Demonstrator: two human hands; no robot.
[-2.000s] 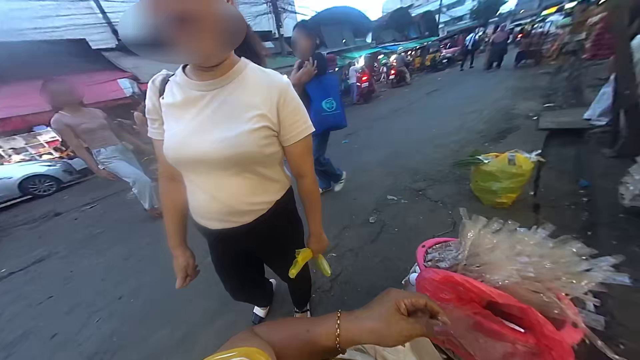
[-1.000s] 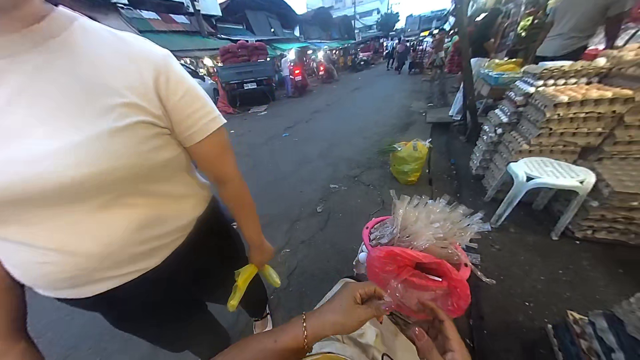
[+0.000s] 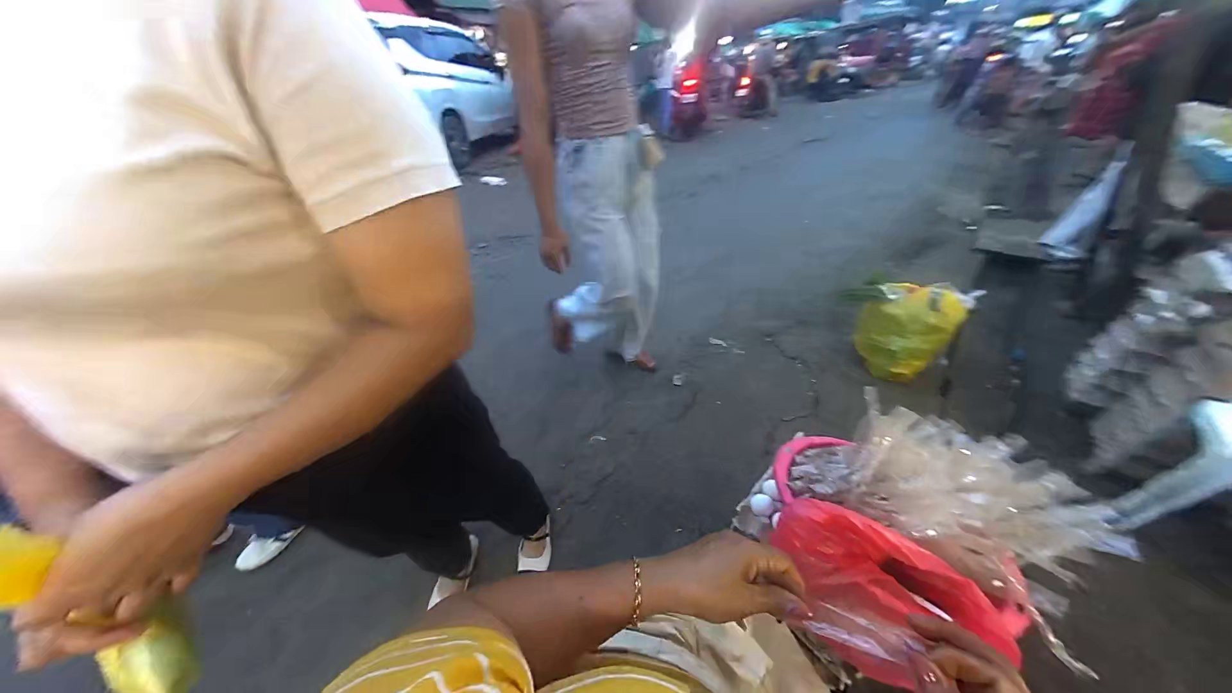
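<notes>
My left hand [image 3: 736, 579], with a gold bracelet at the wrist, pinches the edge of a clear plastic bag [image 3: 847, 626] at the lower right. Fingers of my right hand [image 3: 958, 659] hold the bag's other side at the bottom edge. Just behind them lies a red plastic bag [image 3: 866, 568] with a dark opening, in a pink basket [image 3: 813, 445]. A bunch of clear plastic packets [image 3: 953, 472] sticks up from the basket, beside small white round things [image 3: 764, 502].
A person in a cream shirt [image 3: 192, 241] stands close at left, holding yellow things [image 3: 149, 654]. Another person in pale trousers [image 3: 608, 231] walks behind. A yellow plastic bag [image 3: 910, 332] rests on the road. A white stool [image 3: 1189, 472] stands at the right edge; a white car [image 3: 452, 82] is beyond.
The cream-shirted person's hands have come together near the yellow things. The person in pale trousers has come into view behind. My hands are still at the clear bag. The view has swung left.
</notes>
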